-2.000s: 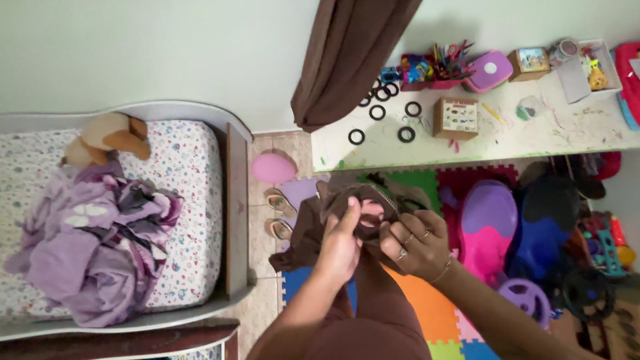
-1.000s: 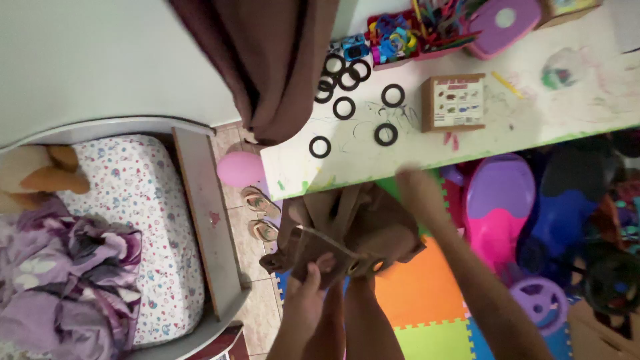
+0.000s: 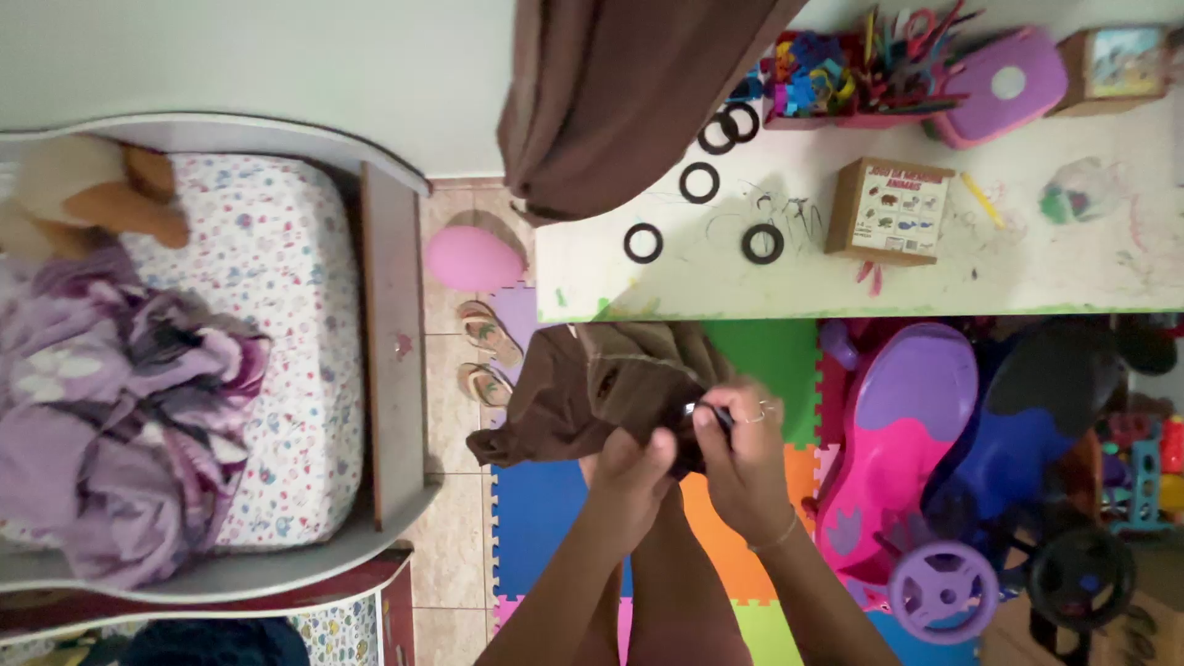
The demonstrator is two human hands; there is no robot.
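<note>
A dark brown cloth with eyelet holes, apparently a curtain, hangs gathered over my legs below the table's front edge. My left hand pinches its lower edge between thumb and fingers. Close beside it, my right hand, wearing rings, holds a black ring against the fabric; the fingers hide part of this ring. More black rings lie on the white table, among them one near its left end and another next to a small box. Another part of brown cloth hangs above the table's left end.
On the white table stand a cardboard game box, a pink bin of toys and pencils and a purple case. A child's bed is at left. Sandals, a pink balloon and ride-on toys are on the floor.
One second ago a black ring lay at the upper right of the loose ones on the table; that spot no longer shows it. My right hand has come back from the table edge to the cloth.
</note>
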